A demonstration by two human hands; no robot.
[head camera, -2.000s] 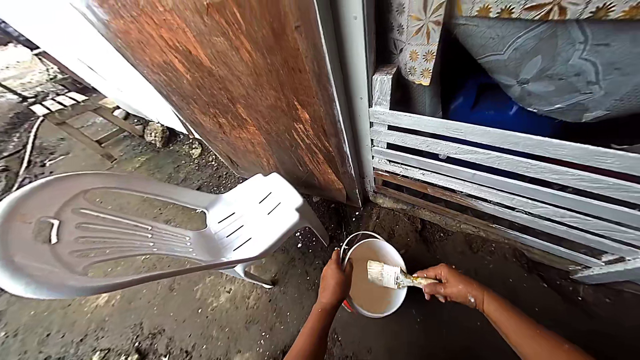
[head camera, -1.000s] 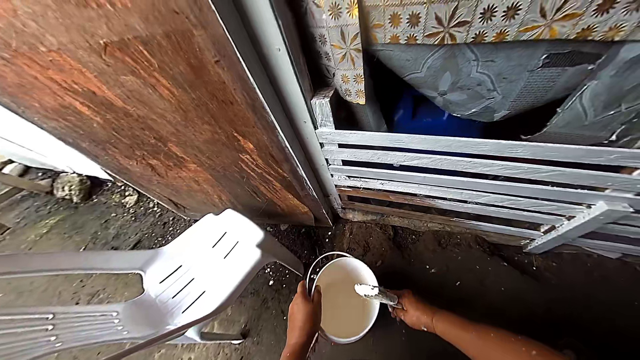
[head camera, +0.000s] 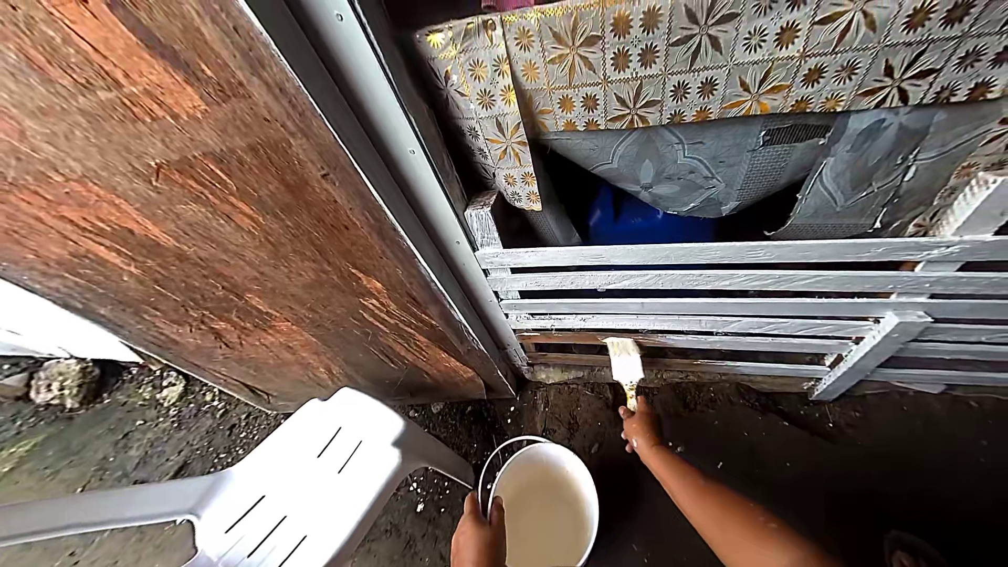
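My right hand (head camera: 642, 429) grips the handle of a paintbrush (head camera: 626, 366), its bristles up against the lower slats of a wooden slatted fence (head camera: 709, 305). Most slats are coated white; bare brown wood shows on the lowest ones at their left end. Below and to the left, my left hand (head camera: 479, 535) holds the rim of a white plastic bucket (head camera: 583, 488) by its wire handle. Pale, off-white liquid (head camera: 543, 512) lies inside the bucket.
A white plastic chair (head camera: 315, 472) stands on the dirt at lower left, close to the bucket. Behind it leans a weathered plywood panel (head camera: 236, 220) beside a grey metal post (head camera: 394, 142). Patterned cloth (head camera: 630, 63) hangs over the fence, with a blue object (head camera: 646, 220) behind. A rock (head camera: 64, 383) lies far left.
My right hand has moved the brush from over the bucket up to the fence's lower slats. My left hand stays at the bucket's rim. The view has shifted toward the fence.
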